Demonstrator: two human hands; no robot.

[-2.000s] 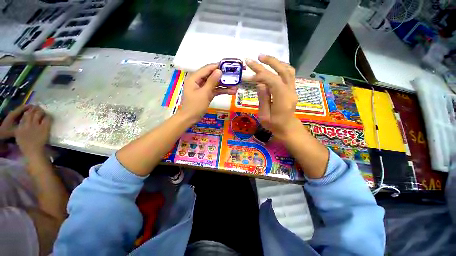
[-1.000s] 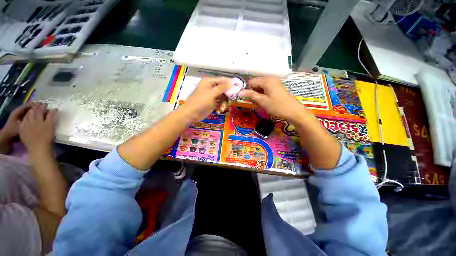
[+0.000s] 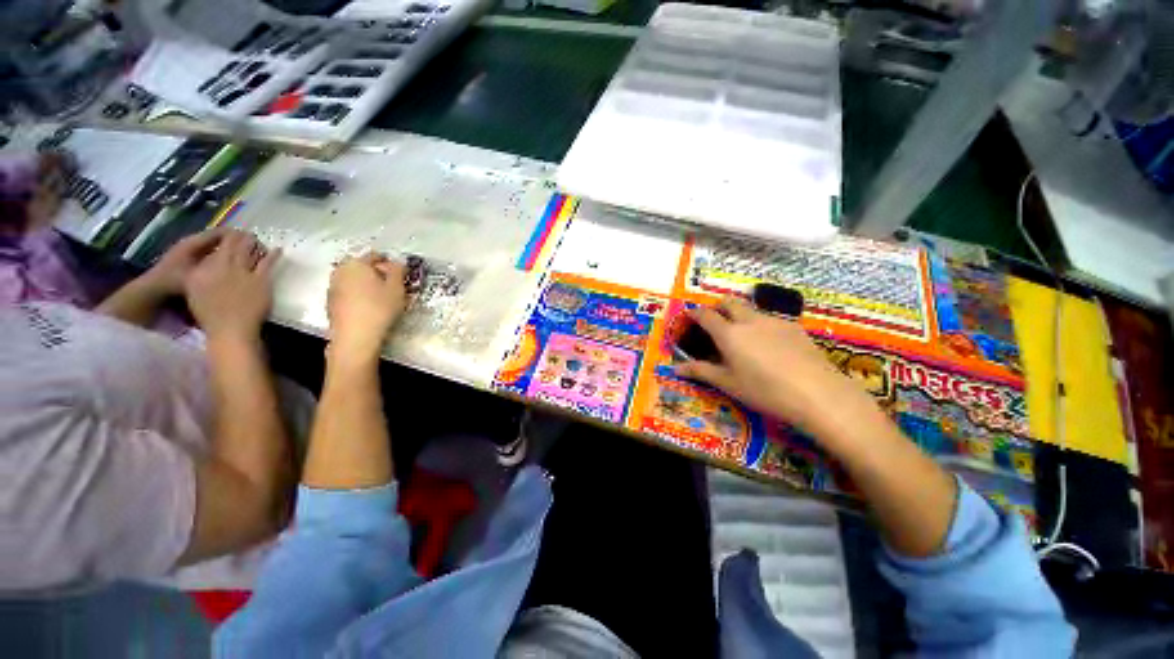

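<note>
My left hand (image 3: 367,301) is over the worn grey-white board (image 3: 444,206) with its fingers curled. A small dark piece (image 3: 415,274) shows at its fingertips; whether they grip it is not clear. My right hand (image 3: 762,358) is low over the bright printed mat (image 3: 586,367), its thumb and fingertips around a dark watch unit (image 3: 697,341), which they partly hide. Another black watch unit (image 3: 778,300) lies on the mat just beyond the right hand's knuckles.
An empty white blister tray (image 3: 715,122) stands at the mat's far edge. A filled tray (image 3: 328,77) with a red tag (image 3: 285,103) is at upper left. A co-worker's hands (image 3: 229,277) rest on the board close left of mine. A white cable (image 3: 1061,425) crosses the right boards.
The view has turned left. My hands, earlier together at a watch unit over the mat, are now apart: the left over the grey-white board, the right lower at a watch unit on the mat.
</note>
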